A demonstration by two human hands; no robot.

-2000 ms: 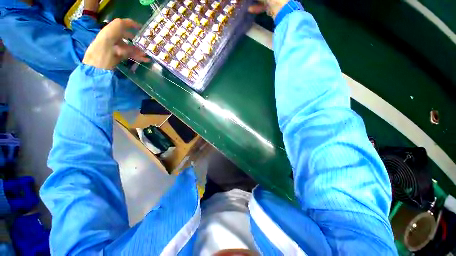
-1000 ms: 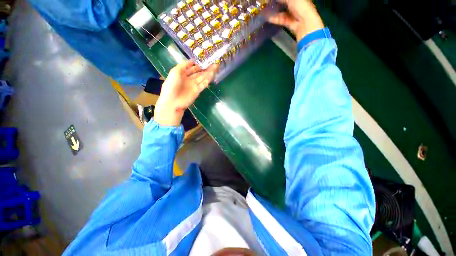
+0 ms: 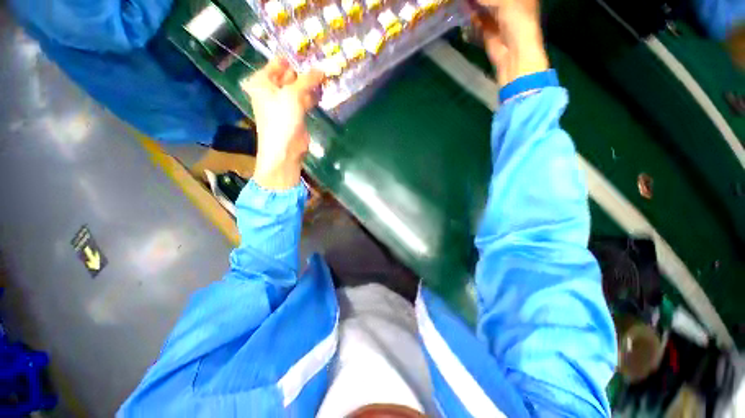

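Note:
A clear plastic blister tray (image 3: 357,98) with rows of small white and yellow modules (image 3: 373,41) is at the top middle, cut off by the picture's upper edge. My left hand (image 3: 282,110) grips its near left corner with the fingers bent over the edge. My right hand (image 3: 508,37) is at its right end, fingers at the tray's edge, slightly blurred and partly cut off at the top. The tray is over the green bench mat (image 3: 425,155), tilted in the view. Whether it touches the mat cannot be told.
A person's blue sleeve (image 3: 98,49) is at the upper left, beside a shiny metal-like piece (image 3: 208,24). An open cardboard box (image 3: 196,159) stands below the bench edge. A black fan-like unit (image 3: 625,273) and a round brownish cup (image 3: 640,349) are at the right, beside the pale conveyor strip (image 3: 653,245).
My left hand has moved from beside the tray onto its near corner. The tray and my right hand have shifted up and right in the view, and the view itself has turned.

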